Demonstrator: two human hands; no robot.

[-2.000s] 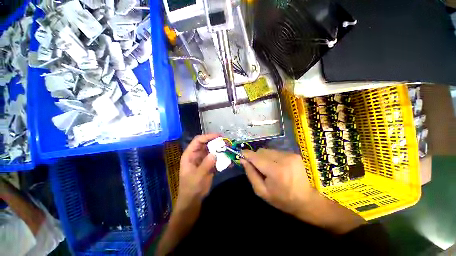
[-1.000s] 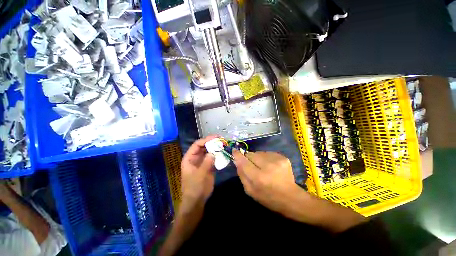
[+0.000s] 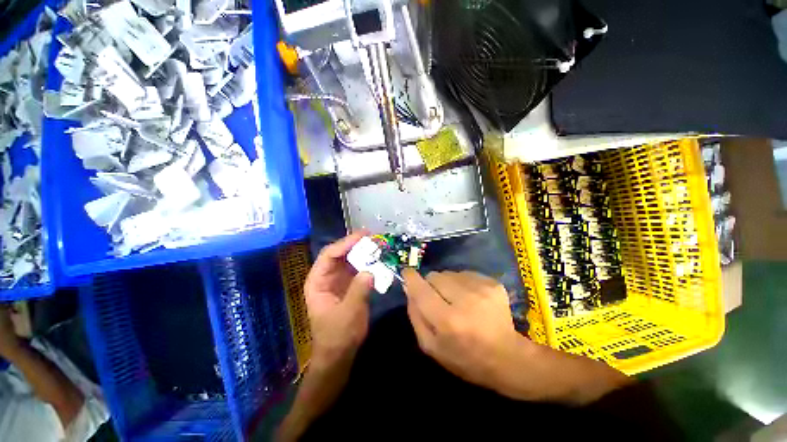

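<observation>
My left hand (image 3: 338,289) holds a white housing (image 3: 371,263) between thumb and fingers, just in front of the metal tray (image 3: 414,207). A green circuit board (image 3: 403,249) sits against the housing's right side, with a yellow wire at its top. My right hand (image 3: 457,315) is at the right of the housing and grips a thin silver tool (image 3: 395,274), its tip towards the housing; the tool looks like tweezers, but is small and blurred. The soldering iron (image 3: 394,155) points down over the tray, behind the hands.
Blue trays (image 3: 173,259) of white housings stand left, above a blue crate (image 3: 155,345). A yellow basket (image 3: 634,332) with rows of boards stands right. A yellow sponge (image 3: 440,149), a black fan (image 3: 496,56) and a black mat (image 3: 673,69) lie behind. Another person's arm (image 3: 39,371) is at lower left.
The circuit board, earlier largely covered by my right fingers, now shows beside the housing. My right fingers have moved slightly down from it. My left hand still holds the housing.
</observation>
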